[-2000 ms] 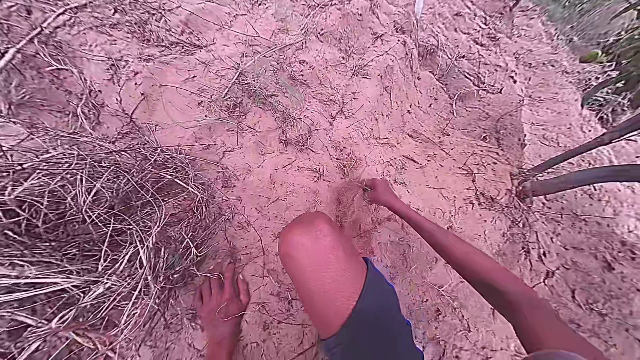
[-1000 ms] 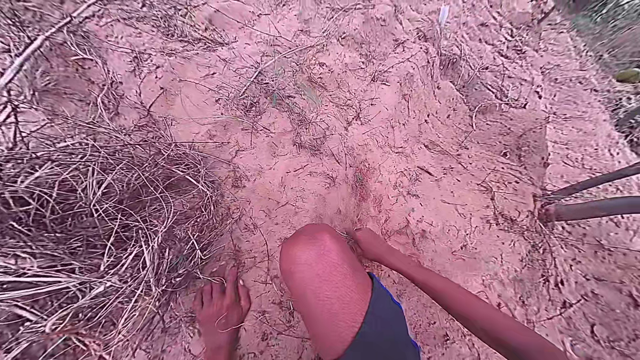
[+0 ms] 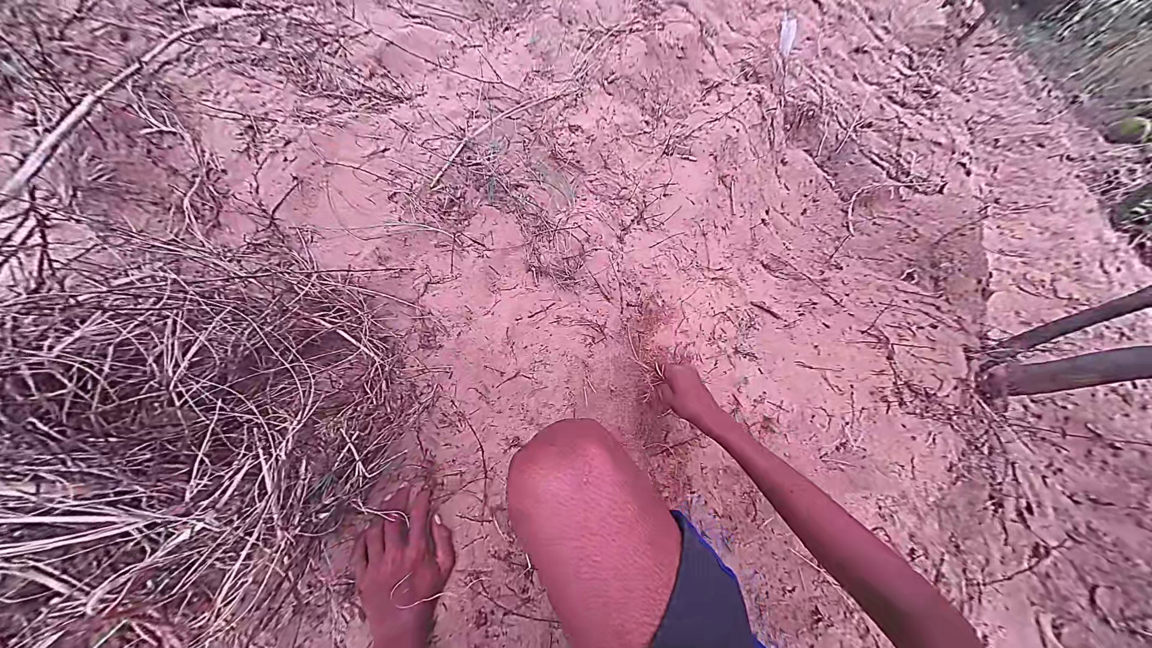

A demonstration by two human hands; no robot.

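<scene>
My left hand (image 3: 403, 560) rests palm down on the reddish soil, fingers slightly spread, at the right edge of a heap of dry grass stalks (image 3: 207, 396). A thin pale stem lies across its back. Beyond my bent knee, my right hand (image 3: 681, 392) is closed low over the ground, with thin dry stems (image 3: 646, 355) at its fingers. A strip of loose soil (image 3: 630, 423) runs beside it toward the knee. Whether the fingers grip the stems cannot be made out.
My bare knee (image 3: 585, 468) stands between the hands. Two dark woody stems (image 3: 1071, 371) rise from the ground at the right. A long dry stick (image 3: 99, 94) lies at upper left, and a small white object (image 3: 788, 34) is near the top. Green plants (image 3: 1093, 54) border the upper right.
My right hand first drew back toward the knee, then moved forward again over the soil. My left hand has stayed on the ground by the grass heap.
</scene>
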